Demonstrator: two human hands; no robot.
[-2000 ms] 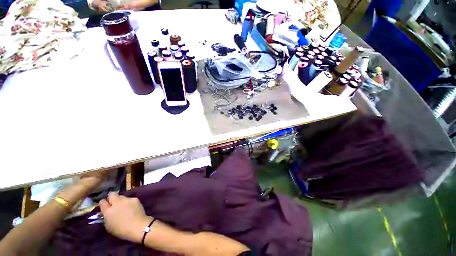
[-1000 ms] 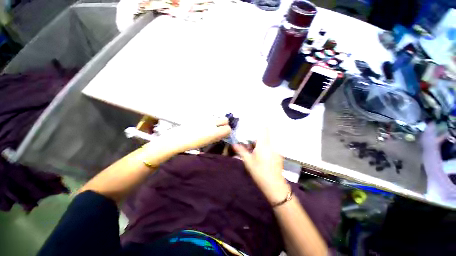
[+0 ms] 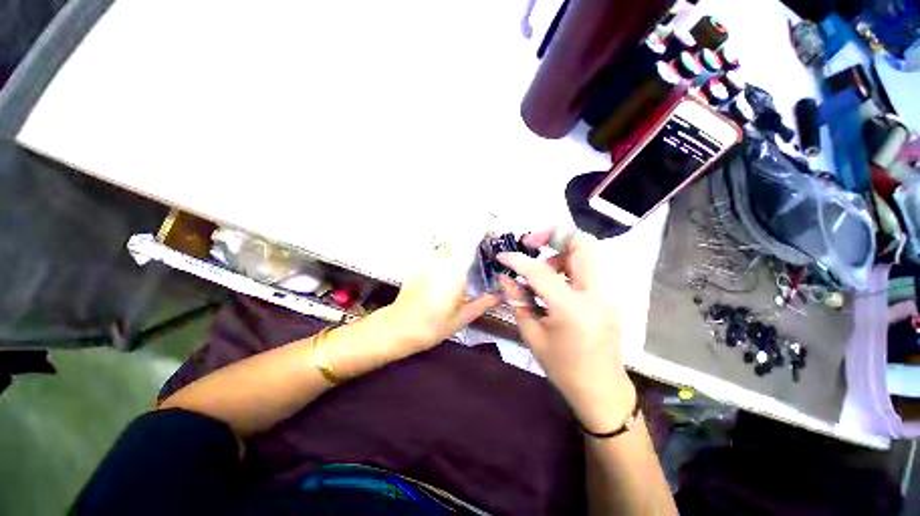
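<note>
A small clump of dark pieces (image 3: 501, 248), in what looks like a clear bag, is between my hands over the table's front edge. My left hand (image 3: 440, 297) holds it from the left side. My right hand (image 3: 565, 307) has its fingertips on the clump from the right; whether they grip a piece is hidden. A dark plum garment (image 3: 424, 413) lies over my lap below the table edge.
The shallow drawer (image 3: 252, 287) is partly open under the white tabletop (image 3: 303, 121). A phone on a stand (image 3: 661, 161), a maroon flask (image 3: 585, 71) and thread spools are beyond my hands. Loose black fasteners (image 3: 752, 338) lie on the grey mat (image 3: 671, 323) at right.
My hands have moved from the drawer to above the table edge, with the dark clump now between them. The view has turned left and come closer to the table.
</note>
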